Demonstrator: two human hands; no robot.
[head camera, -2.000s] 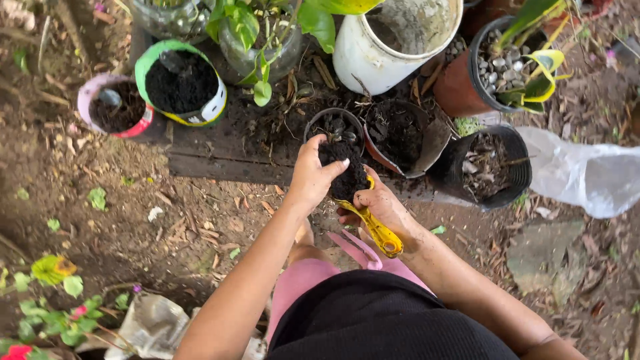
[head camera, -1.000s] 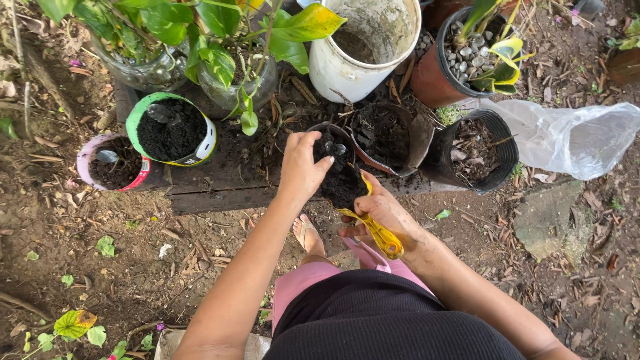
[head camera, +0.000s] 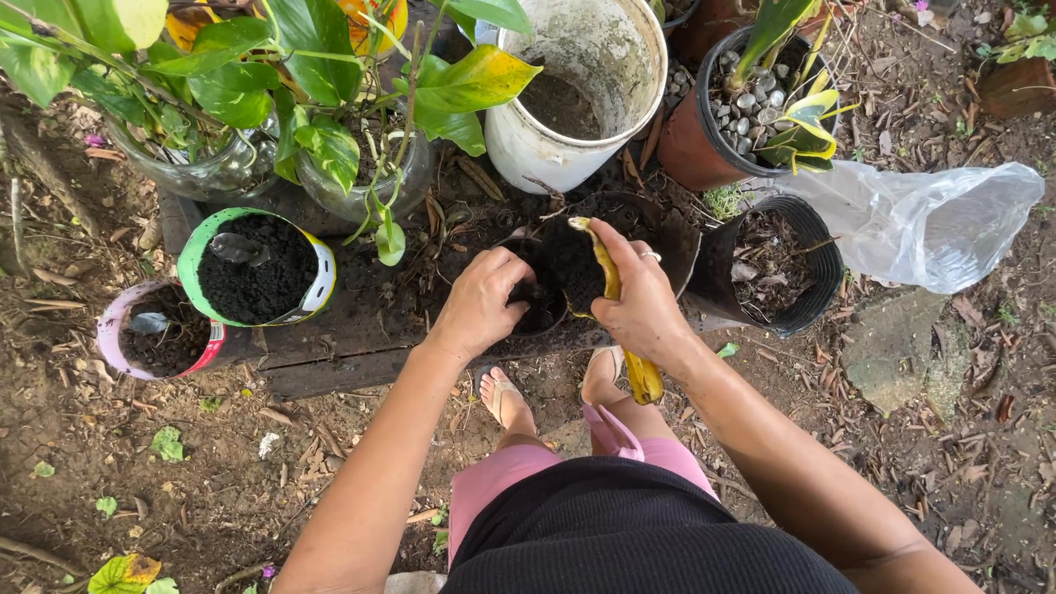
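A yellow plastic scoop (head camera: 643,375) is in my right hand (head camera: 639,297), its dirt-covered blade tilted over the right side of a small dark pot (head camera: 549,318). Dark soil (head camera: 573,264) lies against the blade. My left hand (head camera: 487,301) is at the pot's left rim, fingers bent down into it; whether they pinch anything is hidden. Behind the scoop, a wider pot (head camera: 681,239) of dark soil touches the small pot's surroundings. Left of my hands stand a green-rimmed container (head camera: 194,256) of black soil and a pink-rimmed one (head camera: 111,334), each with a small dark-leaved seedling.
The pots stand on a dark wooden plank (head camera: 330,375). Behind are glass jars with pothos (head camera: 404,177), a dirty white bucket (head camera: 528,148) and a brown pot of pebbles (head camera: 689,140). To the right are a black pot (head camera: 825,280) of dry litter and a clear plastic bag (head camera: 973,231).
The scoop, held low in front of the pots before, is now raised and tipped over the small pot. My left hand has shifted to that pot's left rim.
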